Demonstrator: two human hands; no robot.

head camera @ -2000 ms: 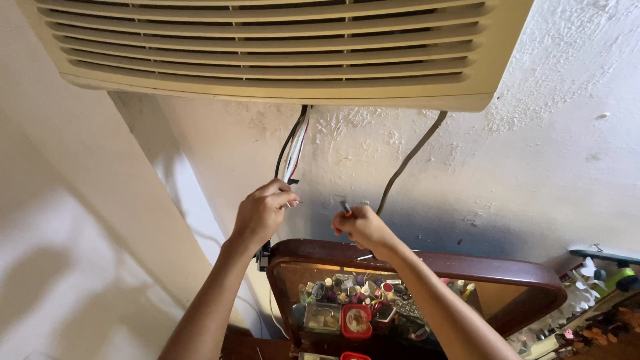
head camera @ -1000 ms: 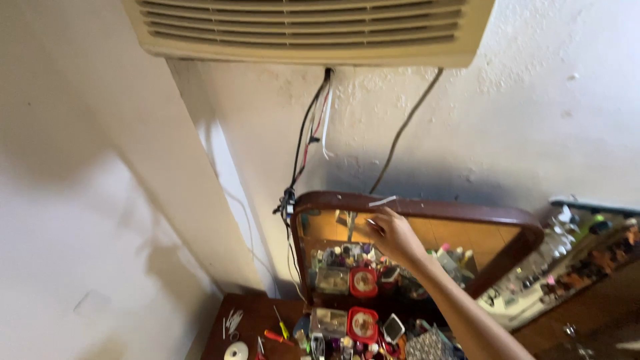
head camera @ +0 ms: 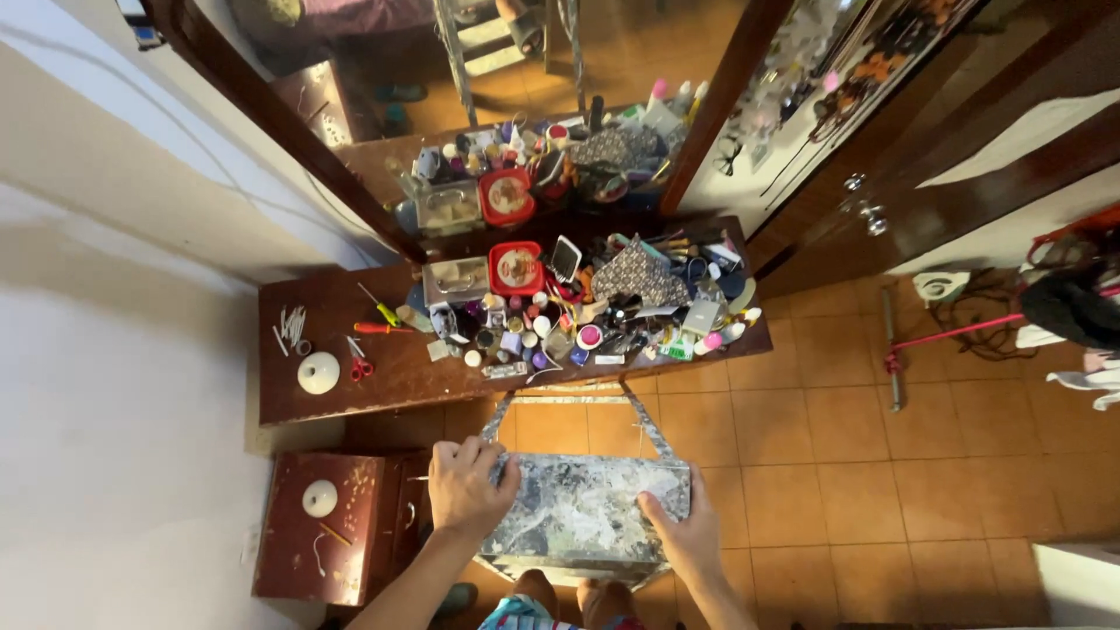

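Below me is the paint-spattered top platform of a stepladder. My left hand grips its left edge, and my right hand grips the right edge with the thumb on top. Beyond the ladder stands a wooden dresser with a mirror. On its left part lie red-handled scissors, a screwdriver with a red handle, one with a yellow-green handle, a white round spool-like piece and white strips.
Bottles, jars and a red-rimmed container crowd the dresser. A lower wooden cabinet at the left holds another white round piece. Tiled floor surrounds the ladder. Cables and a pink cord lie at the right.
The view has swung down from the air conditioner and its hanging wires. Both hands, earlier raised near the wires and mirror top, are now on the ladder platform.
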